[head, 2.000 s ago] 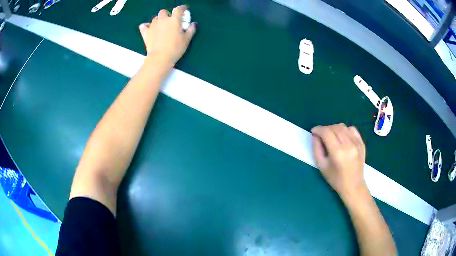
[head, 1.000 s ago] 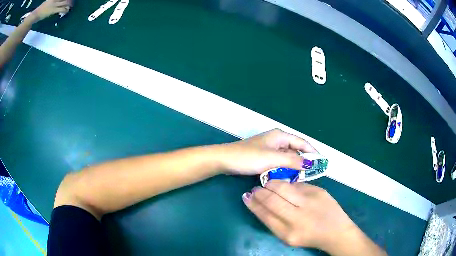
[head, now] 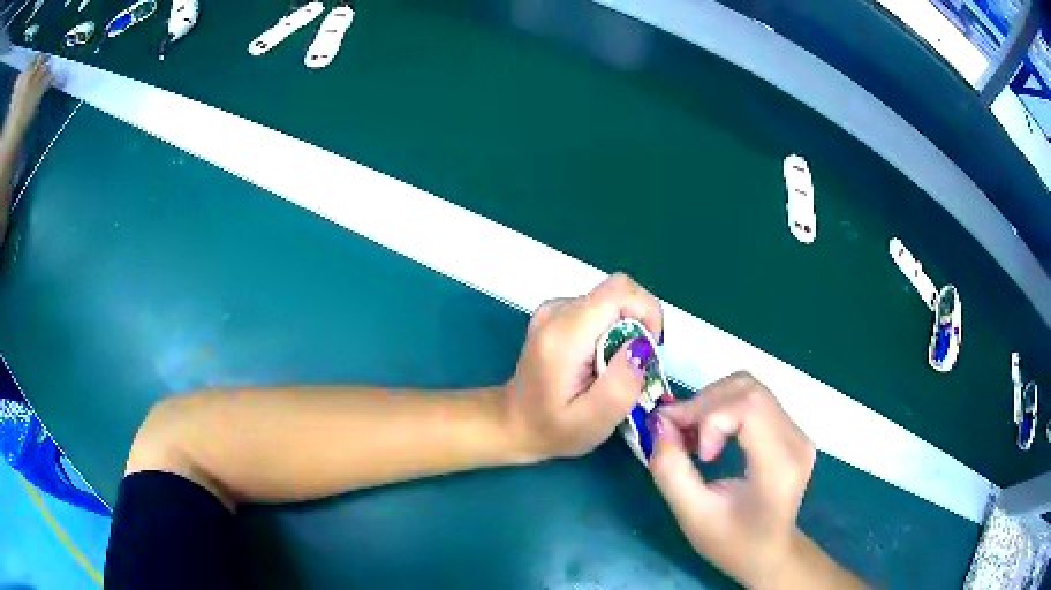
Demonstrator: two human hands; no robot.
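Note:
A part-assembled unit [head: 617, 337] is held above the worktop near the pale rail. It is a white oval shell with a green board at its upper end and a blue part at its lower end. My left hand [head: 582, 375] grips the shell from the left, its thumb over the green board. My right hand [head: 738, 473] is at the lower end, thumb and forefinger pinched at the blue part, with a small red bit beside the fingertips. What exactly the right fingertips pinch is hidden.
The pale rail [head: 380, 210] runs between the worktop [head: 288, 311] and the dark green belt [head: 553, 138]. White strips [head: 800, 198] and another shell with blue inside [head: 945, 328] lie on the belt. Another person's hand [head: 35, 78] is at far left. Crinkled plastic [head: 1005, 553] is at lower right.
The unit has turned from lying sideways to nearly upright in view and moved left. My right hand has shifted to its lower right side. The belt pieces have moved rightward and down.

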